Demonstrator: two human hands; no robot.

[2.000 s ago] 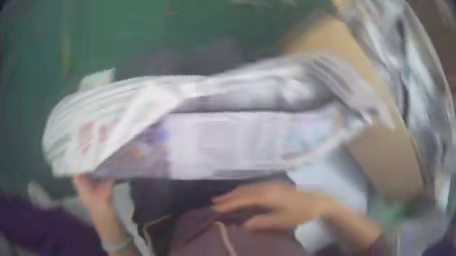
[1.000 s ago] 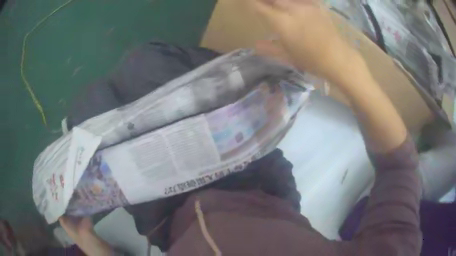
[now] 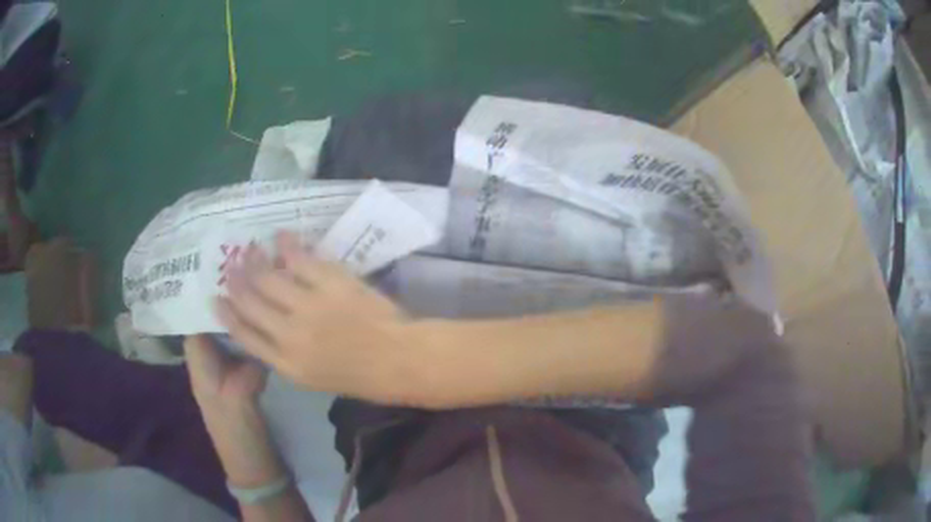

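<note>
A long newspaper-wrapped bundle [image 3: 572, 219] lies across my lap. Its right part is covered by a raised, folded-over sheet with dark headlines, and a small white corner flap stands near its middle. My right hand [image 3: 306, 321] lies over the bundle's left part with its fingers spread on the paper; the forearm crosses the bundle's front. My left hand [image 3: 225, 377] grips the lower left edge from below, its fingers partly hidden by the paper. No part inside the wrapping shows.
At the right are a brown carton flap [image 3: 817, 296] and crumpled newspaper [image 3: 837, 102] with a dark strip. A bent yellow strap [image 3: 232, 71] lies on the green floor at the top left. Another person's purple sleeve [image 3: 117, 408] and brown cardboard [image 3: 61, 285] are at the left.
My right hand has moved from the bundle's right end to its left part. The right end now has a sheet folded over it. My left hand still holds the left end.
</note>
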